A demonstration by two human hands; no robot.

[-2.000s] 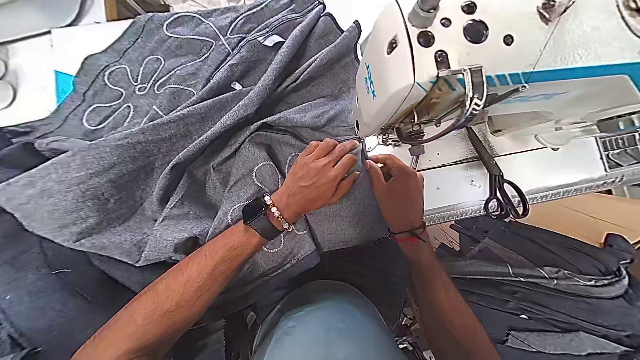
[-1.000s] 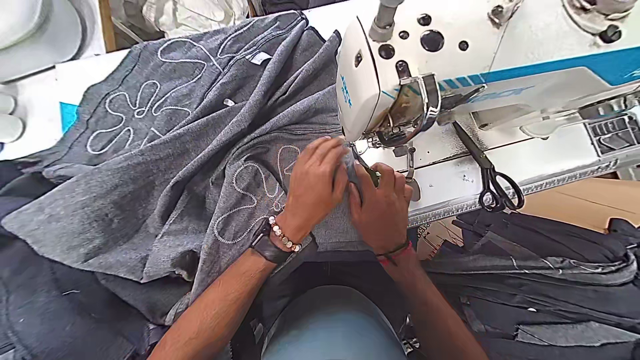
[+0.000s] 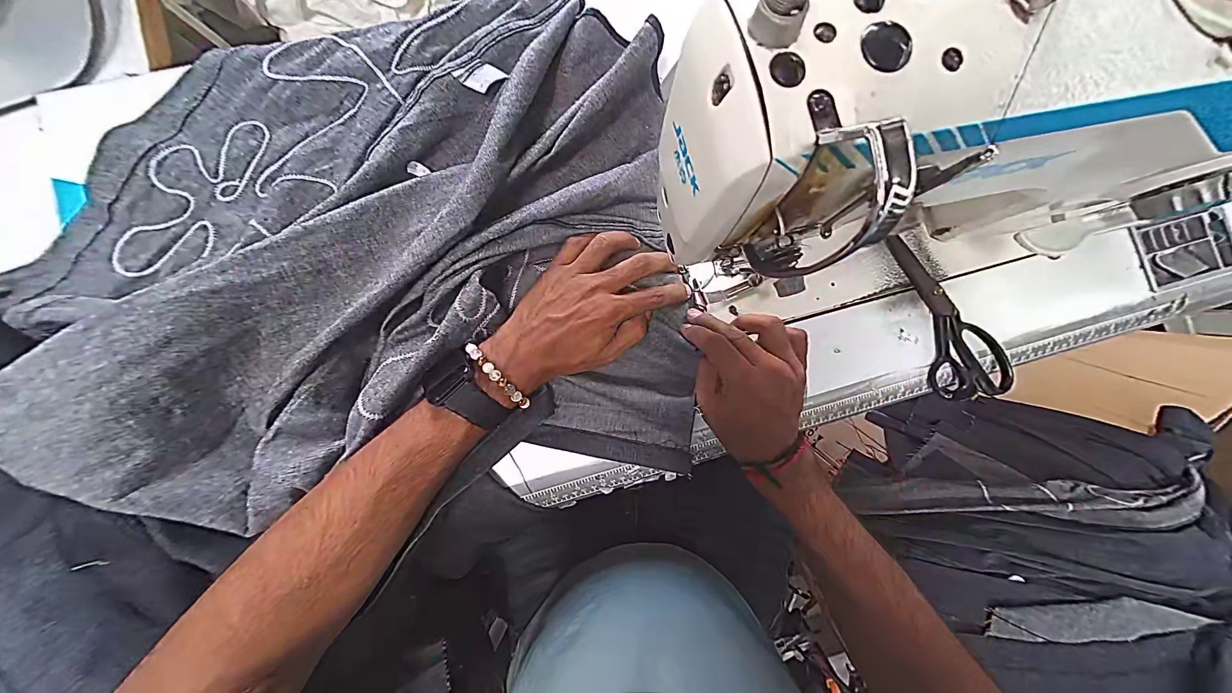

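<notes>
A grey denim garment point(image 3: 385, 231) with white flower-shaped stitching lies across the bed of a white and blue Jack sewing machine point(image 3: 717, 144). My left hand point(image 3: 592, 308) rests on the cloth with spread fingers, their tips just left of the presser foot point(image 3: 736, 284). Close in front of the foot, my right hand point(image 3: 751, 375) pinches the cloth's edge between thumb and fingers. The fingertips of both hands nearly meet there. The needle is hard to make out.
Black-handled scissors point(image 3: 962, 351) lie on the machine table right of my right hand. Dark folded denim pieces point(image 3: 1039, 500) and cardboard point(image 3: 1126, 375) are at the lower right. A measuring scale point(image 3: 847, 409) runs along the table's front edge.
Both hands have stayed close to the presser foot. My left hand has gone from bunched fingers to lying flatter and more spread. The garment's lower edge has shifted, baring part of the table's front edge.
</notes>
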